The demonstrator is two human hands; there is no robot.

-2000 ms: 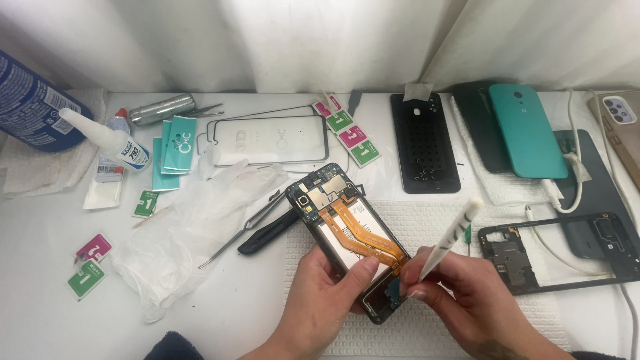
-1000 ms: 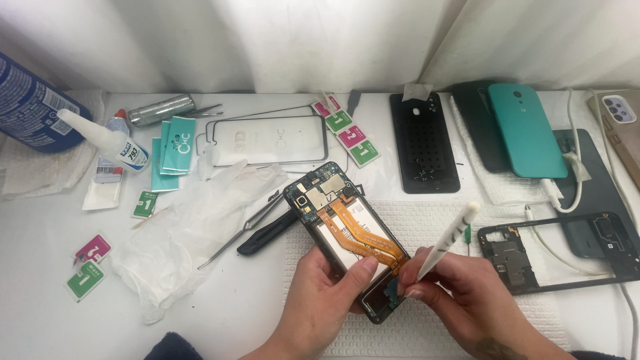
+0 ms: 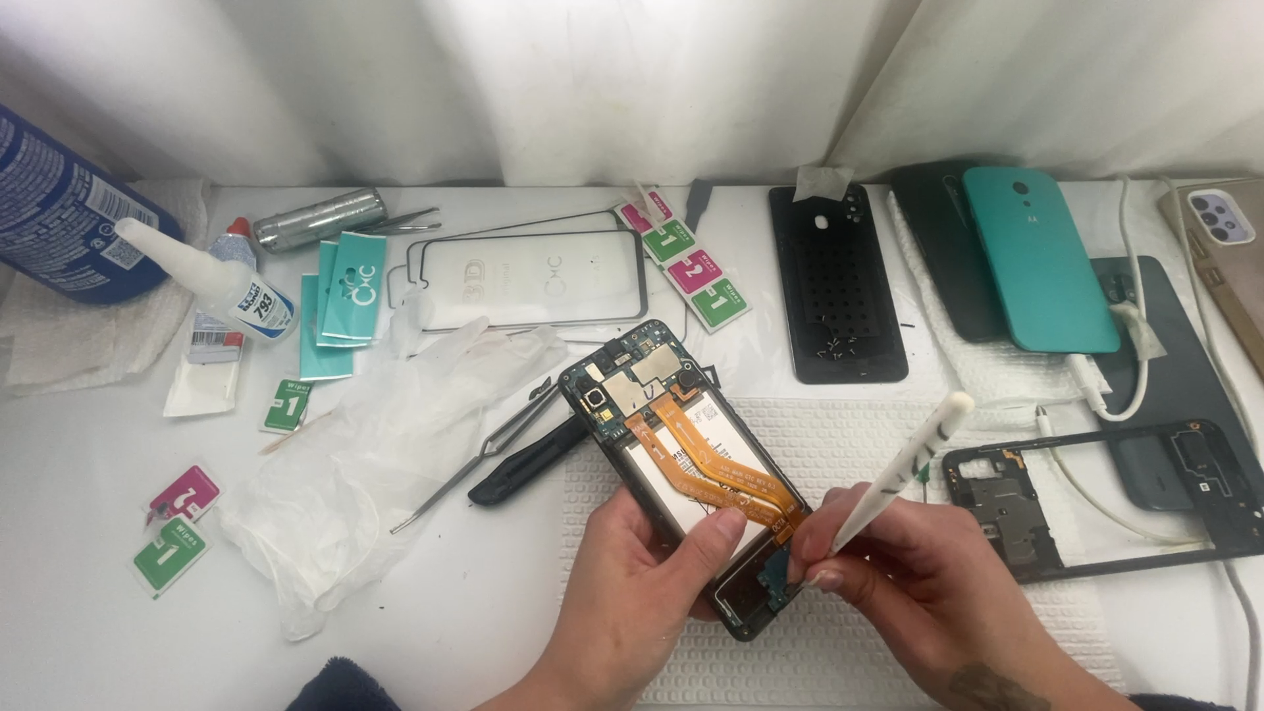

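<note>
My left hand [image 3: 642, 583] grips an opened smartphone [image 3: 706, 454] by its lower half, thumb over the orange flex cables [image 3: 711, 474] and battery. The phone lies tilted, its circuit board and camera exposed at the top. My right hand [image 3: 899, 583] pinches a small blue-green circuit board [image 3: 775, 575] at the phone's bottom end; its fingertips hide part of it. A white pen-like tool [image 3: 904, 469] is also held in my right hand, its rounded end pointing up and right. The phone is above a textured paper towel [image 3: 829, 652].
At right lie a phone mid-frame [image 3: 1106, 568], a teal phone [image 3: 1042, 262] and white cables. A black back cover [image 3: 839, 286] with tiny screws stands behind. Tweezers [image 3: 474, 454], a black-handled tool [image 3: 523, 464], a crumpled plastic bag [image 3: 316, 533], wipes packets and a glue bottle [image 3: 212, 281] are left.
</note>
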